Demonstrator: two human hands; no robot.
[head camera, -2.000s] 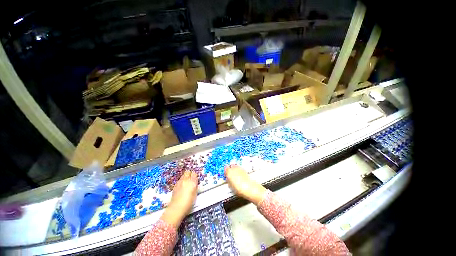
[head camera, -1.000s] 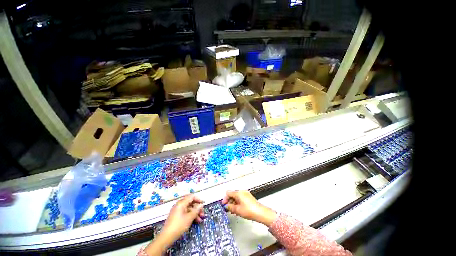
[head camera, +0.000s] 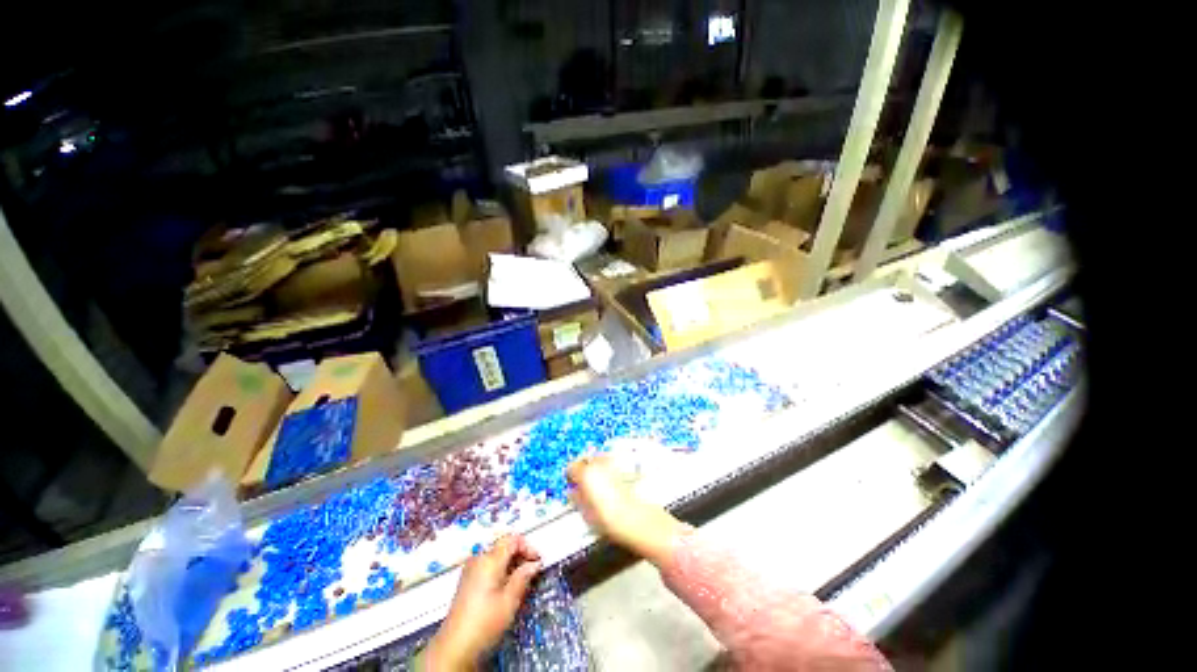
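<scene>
Bright blue leaded components (head camera: 578, 433) lie in a long loose pile on the white ledge (head camera: 840, 344). Dark red leaded components (head camera: 449, 499) lie in a patch in its middle. My right hand (head camera: 610, 496) is at the near edge of the blue pile, fingertips down by the parts; whether it grips one cannot be told. My left hand (head camera: 496, 591) is over the upper left of the PCB panel (head camera: 549, 637), fingers bent together; any part in them is too small to tell. The panel is partly hidden by the left hand and cut off by the bottom edge.
A clear plastic bag (head camera: 184, 578) with blue parts stands at the pile's left end. Another panel (head camera: 1004, 381) lies on the track at right, by a metal fixture (head camera: 958, 466). Behind the ledge are a cardboard box of blue parts (head camera: 313, 440) and a blue bin (head camera: 483, 364).
My right hand has moved from the panel up to the blue pile. My left hand stays over the panel after leaving the dark red parts earlier. The camera view has shifted slightly.
</scene>
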